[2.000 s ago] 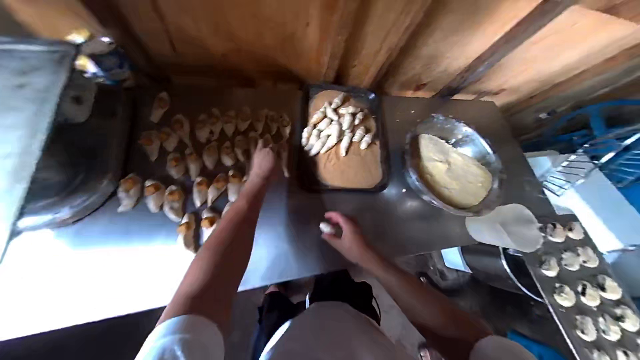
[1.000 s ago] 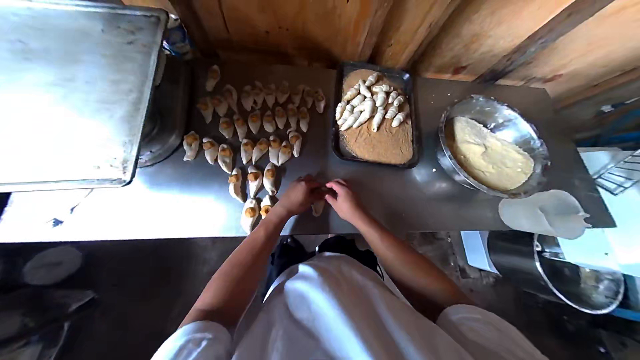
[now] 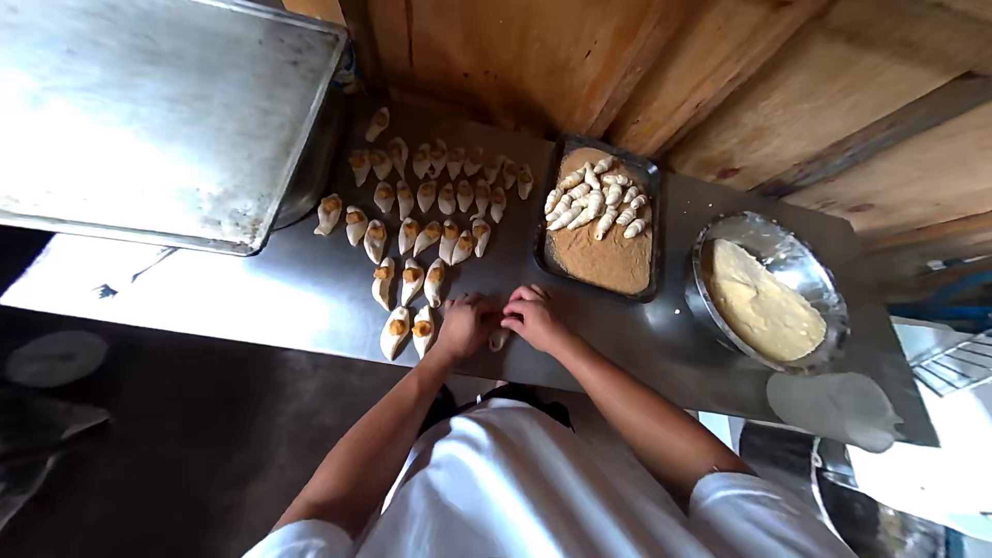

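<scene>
Both my hands meet over one small dough piece [image 3: 498,339] near the front edge of the metal table [image 3: 620,341]. My left hand [image 3: 465,325] is at its left side and my right hand [image 3: 533,316] at its right, fingertips pinching at it; the fingers partly hide the dough. Left of them lie several flat dough pieces [image 3: 411,280], each topped with an orange-brown filling. Beyond my right hand, a dark tray [image 3: 656,232] holds brown crumbs [image 3: 601,260] with several rolled dough pieces [image 3: 593,208] on top.
A metal bowl [image 3: 700,291] with a pale dough mass [image 3: 763,302] stands at the right, beside a translucent flexible sheet [image 3: 837,407]. A large metal sheet pan [image 3: 155,116] is at the upper left. A wooden wall [image 3: 527,62] runs along the table's back.
Two seconds ago my left hand was among the filled dough pieces and my right hand was apart, holding something small and pale; both have since come together near the front edge. The view has shifted.
</scene>
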